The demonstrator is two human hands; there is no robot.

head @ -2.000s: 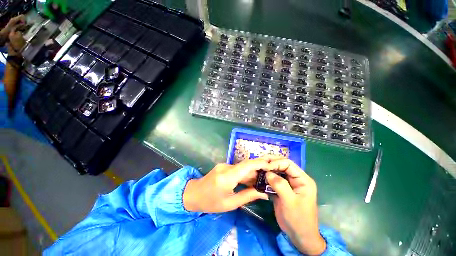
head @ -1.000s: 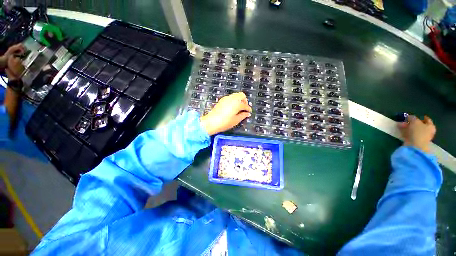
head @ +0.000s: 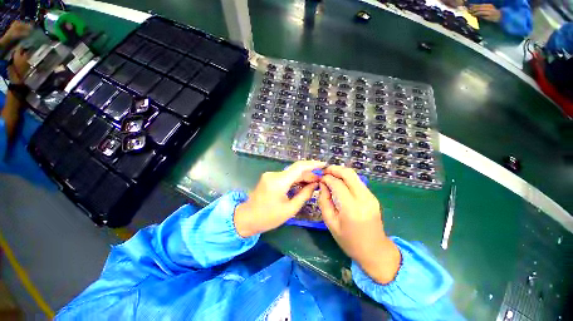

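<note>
My left hand and my right hand meet fingertip to fingertip over the small blue bin of pale small parts. The hands cover most of the bin. A small blue patch shows between the fingertips; I cannot tell whether it is a held part or the bin's rim. Whether either hand holds something is hidden. Behind the bin lies the clear blister tray with rows of small dark components. A small black unit lies on the pale belt edging at the right.
The black blister tray at left holds several loose housings. Silver tweezers lie right of the bin. Small dark units lie on the green belt. Another person's hand is at far left; another person's hand is at top right.
My left hand has moved back from the clear tray and my right hand has come in from the belt edge, leaving a black unit there. Both hands now meet over the bin.
</note>
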